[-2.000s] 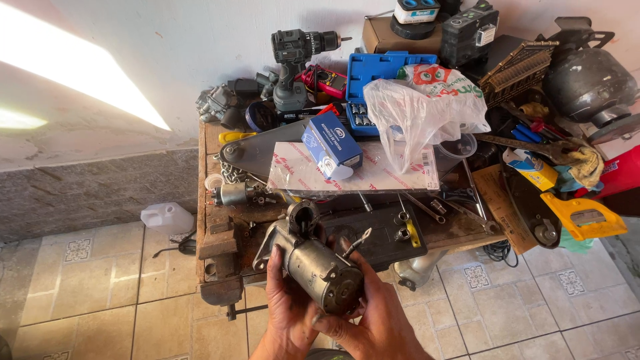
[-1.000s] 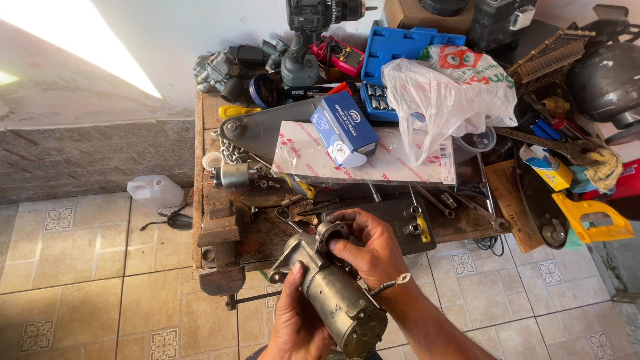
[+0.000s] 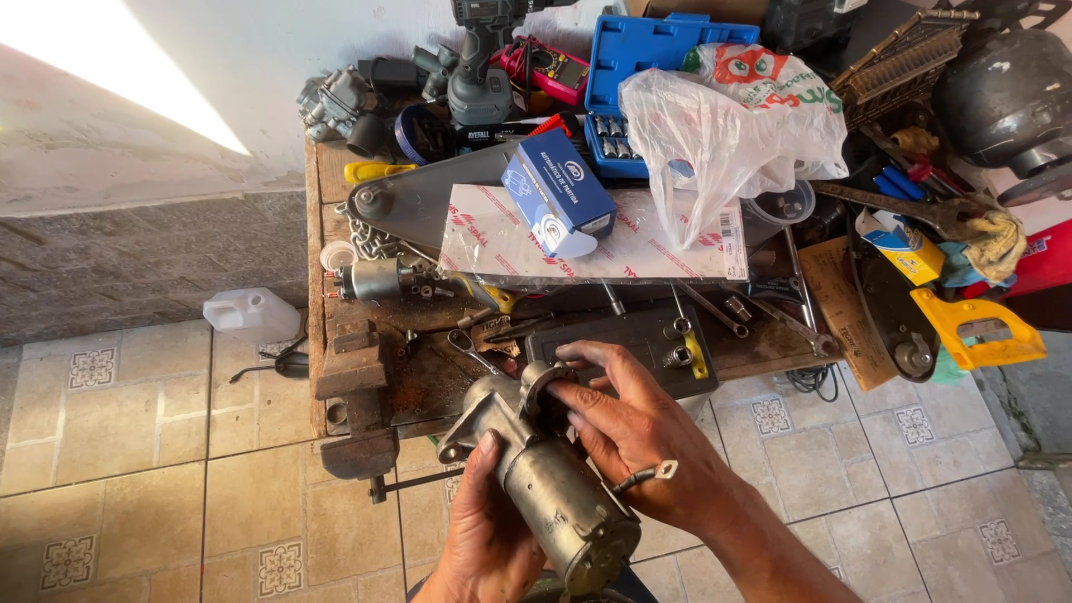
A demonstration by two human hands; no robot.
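Observation:
A metal starter motor is tilted in front of the bench, its round end toward me. My left hand grips its body from the left, thumb near the flange. My right hand lies over the round solenoid opening, with fingertips at or inside it; what they touch is hidden. A short cable with a flat lug sticks out beside my right hand. On the bench behind lie a metal solenoid and a blue cardboard box, which rests on a plastic-wrapped sheet.
A bench vise juts from the bench's left front corner. Wrenches and sockets lie near the front edge. A cordless drill, a blue socket case, a plastic bag and a yellow-handled saw are farther off.
My right hand has moved from the lower motor body up to the solenoid opening. The motor has tilted in my left hand. The view has moved closer to the bench.

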